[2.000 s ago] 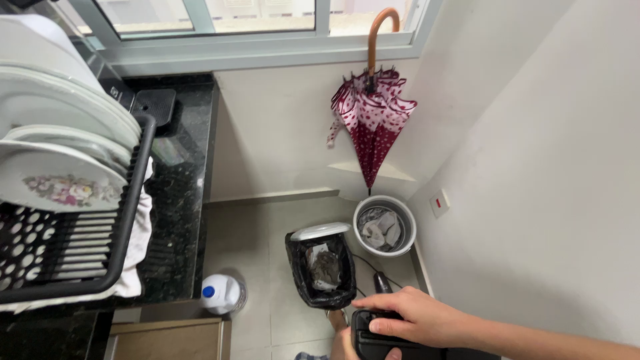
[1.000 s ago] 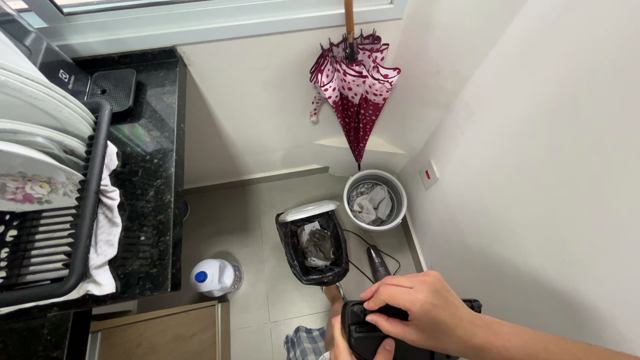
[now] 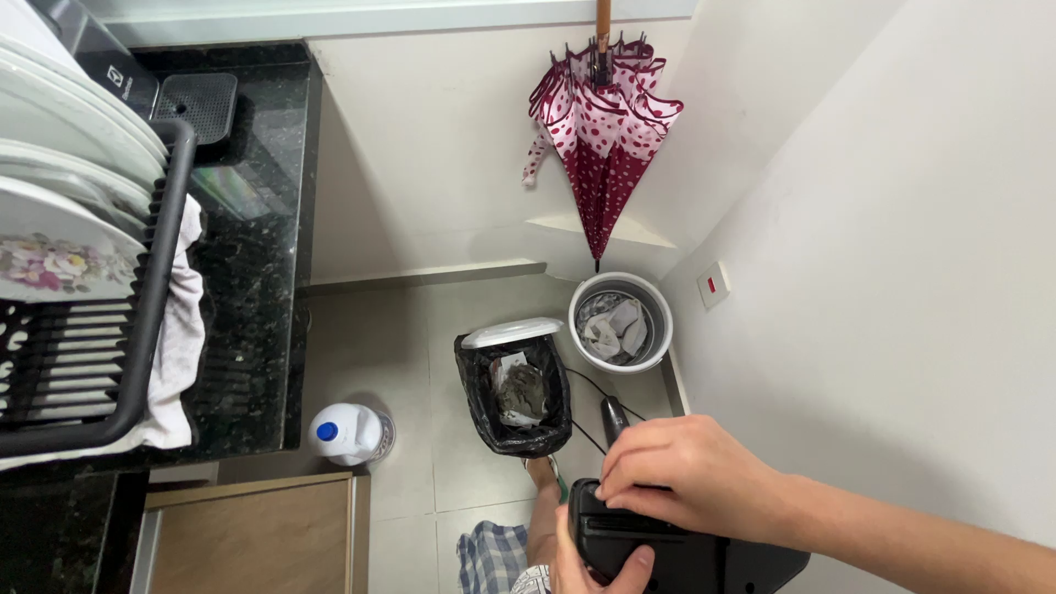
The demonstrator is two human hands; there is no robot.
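A black plastic appliance part (image 3: 685,540) is held at the lower right, over the floor. My left hand (image 3: 598,565) grips its near left side, with the thumb on top. Across its far edge lies my right hand (image 3: 689,470), fingers bent and their tips on the part's upper left corner; whether they pinch something small cannot be told. Just beyond the hands is a bin (image 3: 516,396) lined with a black bag, holding grey dust and paper, its white lid (image 3: 511,332) tipped back. A dark handle (image 3: 614,421) with a black cord shows past my right hand.
Behind the bin, a white bucket (image 3: 580,346) holds cloths, below a polka-dot umbrella (image 3: 606,157). A blue-capped plastic jug (image 3: 351,433) stands on the tiles. To the left are a dark stone counter (image 3: 256,272), a black dish rack (image 3: 161,289) with plates, and a cabinet door (image 3: 247,540). White walls enclose the right.
The view has tilted downward and shifted since the oldest frame. Both hands remain on the black part, which now shows more of its surface.
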